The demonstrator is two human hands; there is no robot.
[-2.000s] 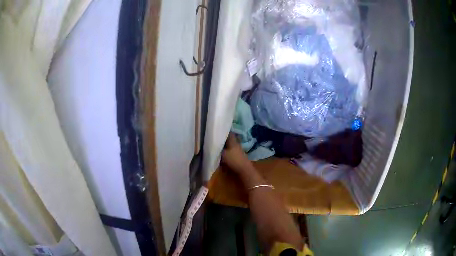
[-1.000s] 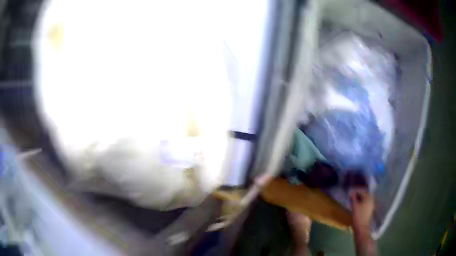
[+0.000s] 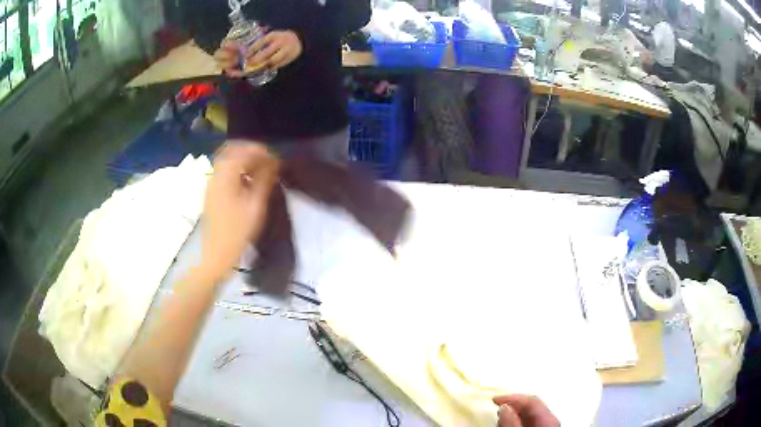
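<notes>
My left hand [image 3: 242,188] is raised over the table's far left side, blurred, and grips a dark maroon cloth [image 3: 355,196]. The cloth hangs in two blurred strips. My right hand [image 3: 526,412] is cut off by the bottom edge. Its fingers touch a cream garment [image 3: 467,308], and whether they grip it cannot be told. The garment lies bright and overexposed across the table. Black thread snips [image 3: 328,345] with a loop cord lie beside its left edge. Thin black cords [image 3: 304,292] lie above the snips.
A cream pile [image 3: 117,267] is at left. Pins [image 3: 225,359] and a measuring tape [image 3: 267,312] lie on the table [image 3: 250,400]. At right are a tape roll [image 3: 658,286], white strip [image 3: 602,308], brown board [image 3: 642,354] and blue spray bottle [image 3: 637,218]. A person holding a bottle [image 3: 250,48] stands opposite.
The view has swung up from the side bin to the tabletop. My left hand is now above the table with the maroon cloth. My right hand now shows at the garment.
</notes>
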